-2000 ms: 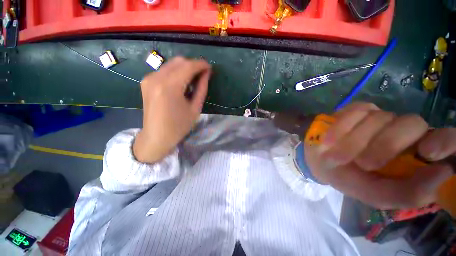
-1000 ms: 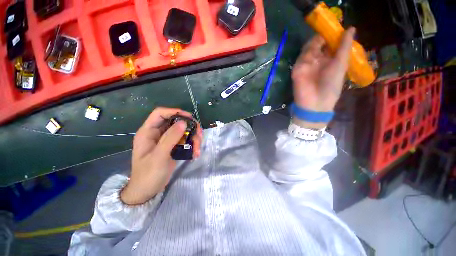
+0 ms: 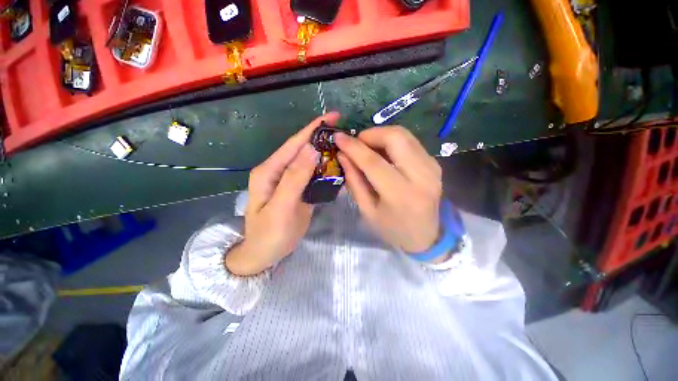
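Observation:
My left hand [image 3: 279,197] holds a small black watch case [image 3: 324,140] between its fingertips, just in front of the bench's front edge. A black display module [image 3: 323,192] with a small white label hangs below the case on a gold-orange flex cable [image 3: 328,165]. My right hand [image 3: 398,186] has its thumb and index finger on the right side of the case. The fingers hide part of the case. The orange screwdriver [image 3: 571,63] lies on the bench at the right, out of my hands.
A red foam tray [image 3: 178,82] with watches and displays stands behind. Tweezers [image 3: 416,97] and a blue stick [image 3: 472,78] lie right of my hands. Two small battery cells [image 3: 178,133] and a thin wire [image 3: 186,167] lie left.
My right hand has put the orange screwdriver down on the bench and come in to the watch case. My left hand still holds the case. The whole view has shifted.

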